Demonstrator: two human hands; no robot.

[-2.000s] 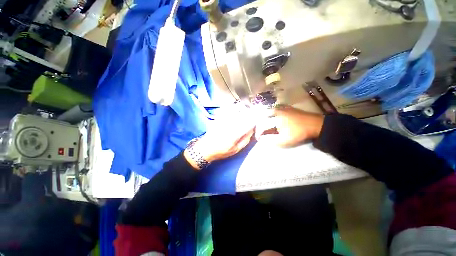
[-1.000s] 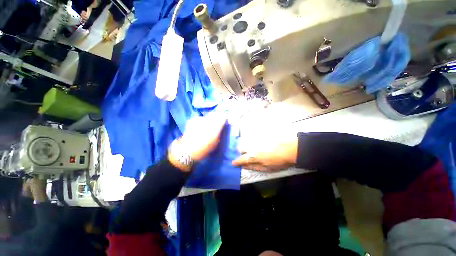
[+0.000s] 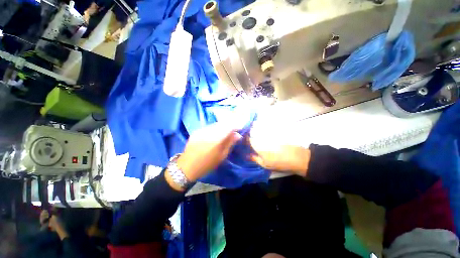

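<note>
A blue garment piece (image 3: pixel 237 170) lies at the table's front edge, bunched between my hands. My left hand (image 3: pixel 207 150), with a metal watch at the wrist, holds it from the left. My right hand (image 3: pixel 275 153) holds its right side, the fingers partly washed out by glare. The cream sewing machine head (image 3: pixel 297 30) is beyond my hands. The presser foot and needle area (image 3: pixel 257 95) is lost in bright glare. A crumpled blue work pile (image 3: pixel 146 95) lies left of the head.
A white sewing lamp (image 3: pixel 178 63) hangs over the pile. Dark red thread snips (image 3: pixel 321 91) lie right of the needle. A light blue thread hank (image 3: pixel 376 58) hangs on the head. A bobbin winder or wheel device (image 3: pixel 421 91) is far right. Another machine (image 3: pixel 55 151) and a person's hands (image 3: pixel 53 221) are at left.
Since a second ago, the blue piece near the edge has become bunched and lifted between my hands. Two seconds ago my right hand was nearer the needle. The view has shifted slightly.
</note>
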